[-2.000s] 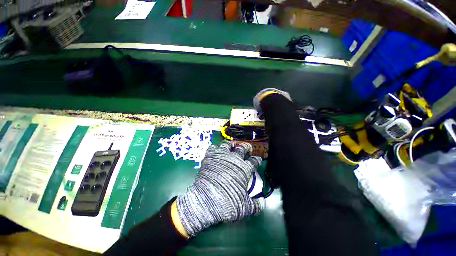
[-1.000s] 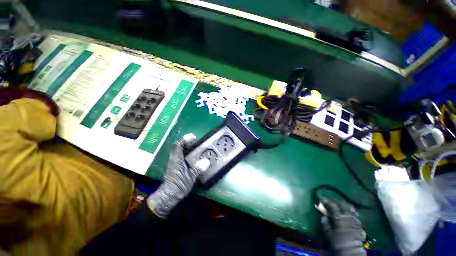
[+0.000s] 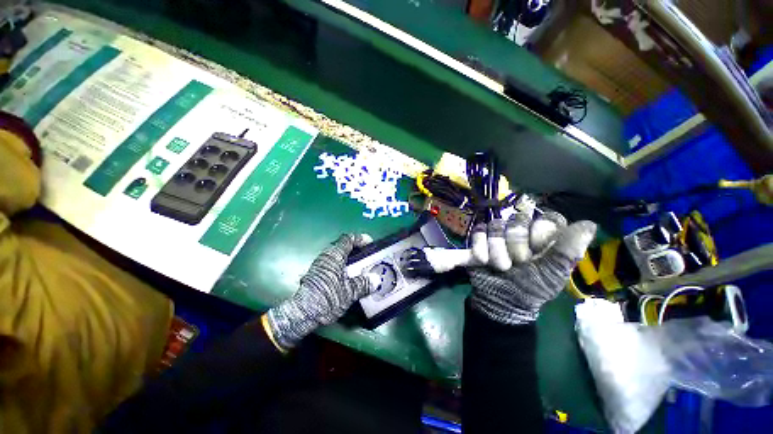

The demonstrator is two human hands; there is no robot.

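Observation:
The power socket unit (image 3: 386, 275), a black block with a grey face and round outlets, lies tilted over the green bench's front part. My left hand (image 3: 326, 288), in a grey-white striped knit glove, grips its left end, thumb on the face. My gloved right hand (image 3: 530, 263) is closed on a white stick-like hand tool (image 3: 449, 258). The tool's dark end is at the right-hand outlet; whether it is inserted cannot be told. A bundled black power cord (image 3: 483, 178) lies behind my right hand.
Small white plastic pieces (image 3: 364, 178) lie behind the unit. A printed packaging sheet (image 3: 110, 127) is at left. A brown power strip (image 3: 453, 219) is partly hidden. A plastic bag (image 3: 623, 360) and yellow-black items (image 3: 597, 271) are at right. A person's yellow sleeve (image 3: 76, 314) is at left.
The view has shifted. My right hand has come from the bench's front right to the unit and now holds the white tool at its face. My left hand still holds the unit.

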